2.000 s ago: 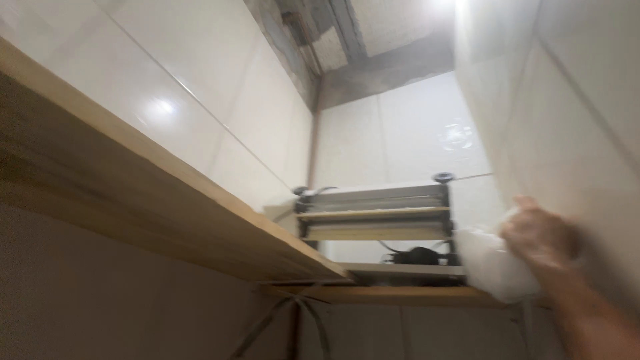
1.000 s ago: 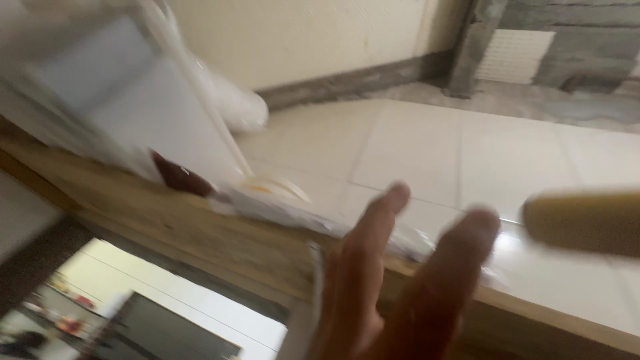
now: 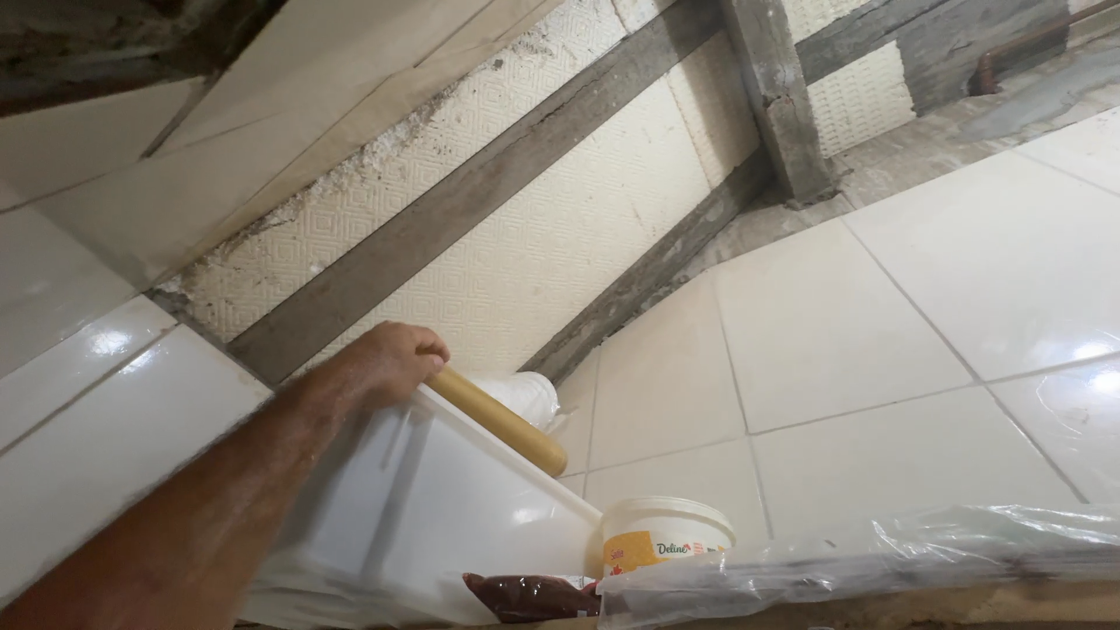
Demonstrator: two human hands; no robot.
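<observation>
My left hand [image 3: 407,363] reaches up from the lower left, its fingers curled around the upper end of a yellowish-brown tube [image 3: 503,422]. The tube slants down to the right, along the rim of a large white plastic container [image 3: 490,516]. Behind the tube lies a white plastic-wrapped roll [image 3: 525,398]. A white Deline tub [image 3: 669,525] stands to the right of the container, with a dark reddish-brown packet [image 3: 529,597] in front. My right hand is out of view.
Clear plastic wrapping [image 3: 840,560] runs along the wooden shelf edge [image 3: 875,612] at the lower right. White wall tiles [image 3: 866,420] rise behind the shelf. Above are patterned ceiling panels [image 3: 542,245] and a grey beam [image 3: 779,105].
The tube, at the right edge one second ago, now lies by the white container with my left hand on its end. The view has swung strongly.
</observation>
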